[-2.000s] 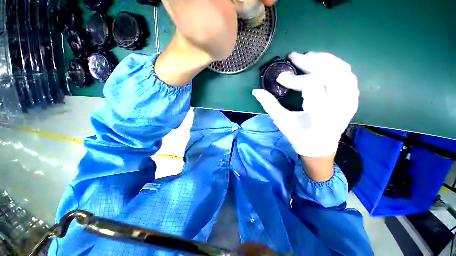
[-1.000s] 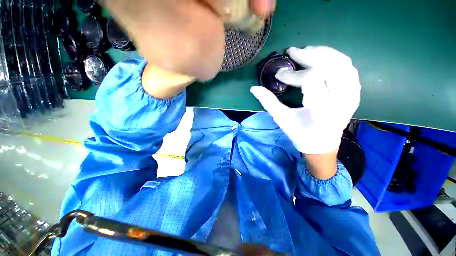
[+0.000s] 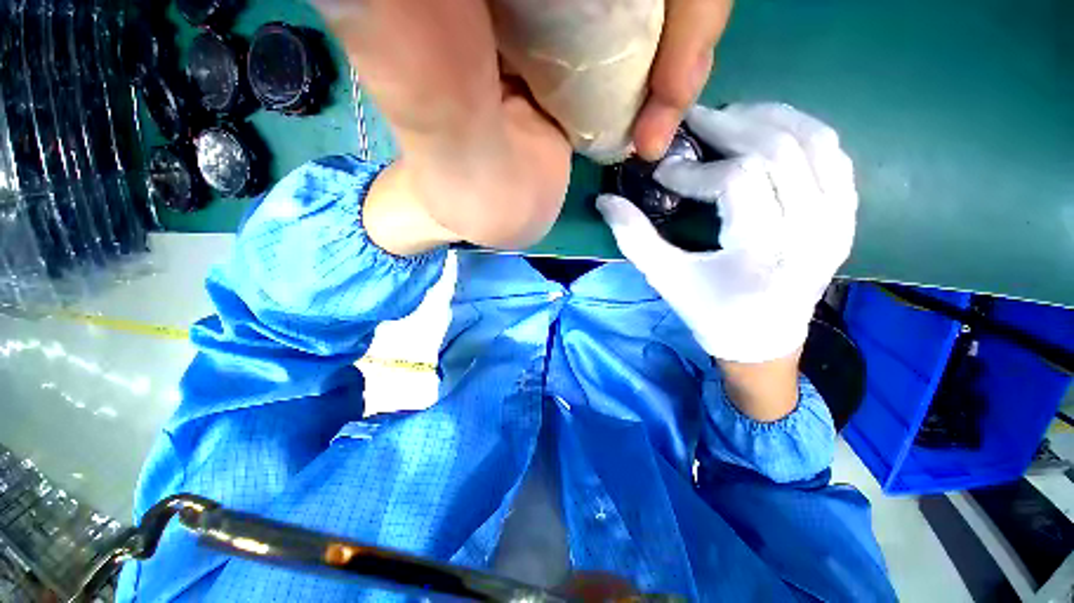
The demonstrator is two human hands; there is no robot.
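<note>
A round black unit (image 3: 651, 192) lies on the green bench mat, partly covered by fingers. My left hand (image 3: 489, 141) is bare and closed around the pale wrapped grip of a screwdriver (image 3: 589, 71). The grip's lower end is over the left edge of the unit; the bit is hidden. My right hand (image 3: 760, 224), in a white glove, holds the unit from the right, thumb below and fingertips above. The screwdriver's upper part is out of the picture.
Several black units (image 3: 289, 68) lie at the upper left beside stacked clear trays (image 3: 59, 153). A blue bin (image 3: 877, 389) with black parts stands below the bench edge at the right. A metal bar (image 3: 318, 550) crosses the bottom foreground.
My left hand has moved right and towards me, bringing the screwdriver from above the perforated dish to the unit. The dish is now hidden. My right hand has barely moved.
</note>
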